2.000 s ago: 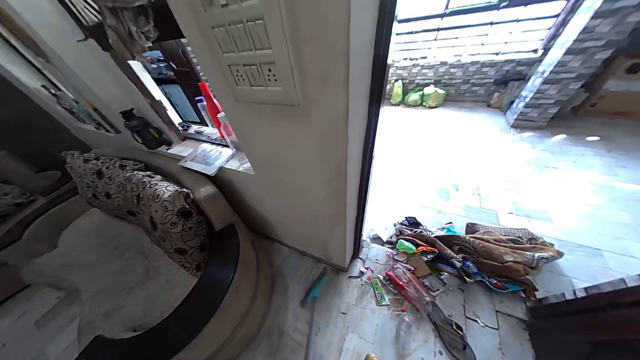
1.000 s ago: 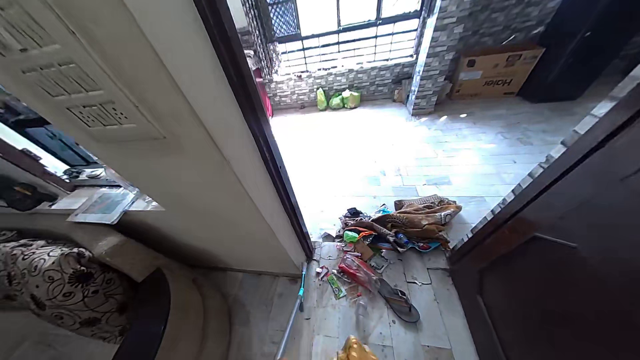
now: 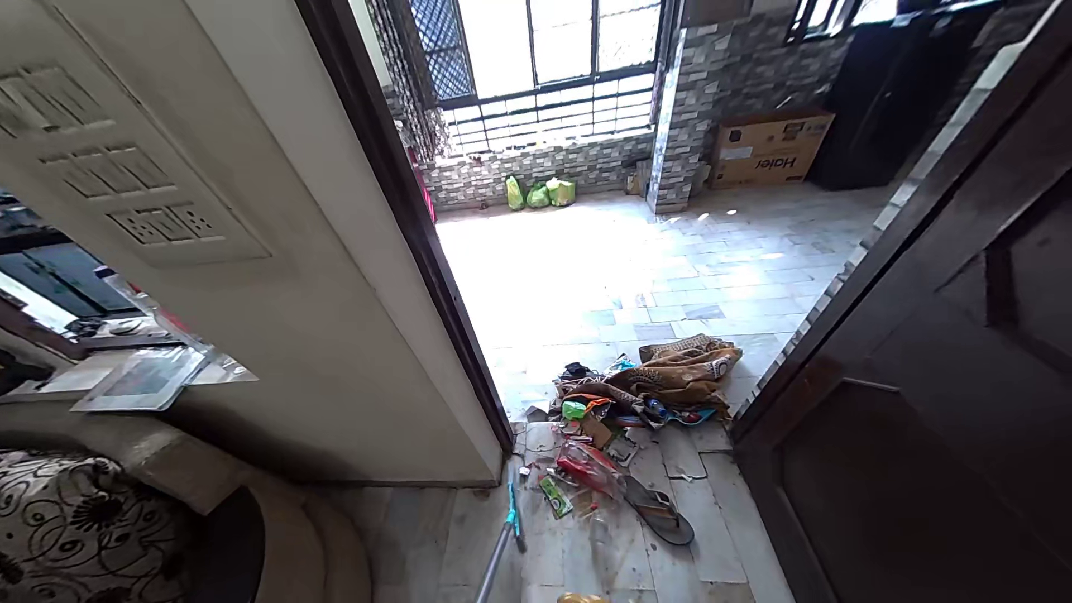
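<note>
Neither of my hands shows in the head view. A long-handled tool with a grey pole (image 3: 496,563) and a turquoise head (image 3: 512,508) reaches up from the bottom edge; what grips it is out of frame. Its head lies on the floor, left of a green packet (image 3: 555,497), a red plastic wrapper (image 3: 590,467) and a dark flip-flop (image 3: 658,511). Beyond these, across the doorway, lies a heap with a brown patterned cloth (image 3: 682,373), a small green bag (image 3: 574,409) and mixed litter. Something yellow (image 3: 583,599) barely shows at the bottom edge.
A wall with a switch panel (image 3: 138,167) and a dark door frame (image 3: 419,226) stand left; a dark wooden door (image 3: 930,419) is at right. A patterned cushion (image 3: 92,528) lies lower left. Green bags (image 3: 538,194) and a cardboard box (image 3: 770,151) stand in the far room.
The view has swung right, bringing the door and the box into sight. The turquoise tool head stays near the foot of the door frame, its pole now seen reaching to the bottom edge.
</note>
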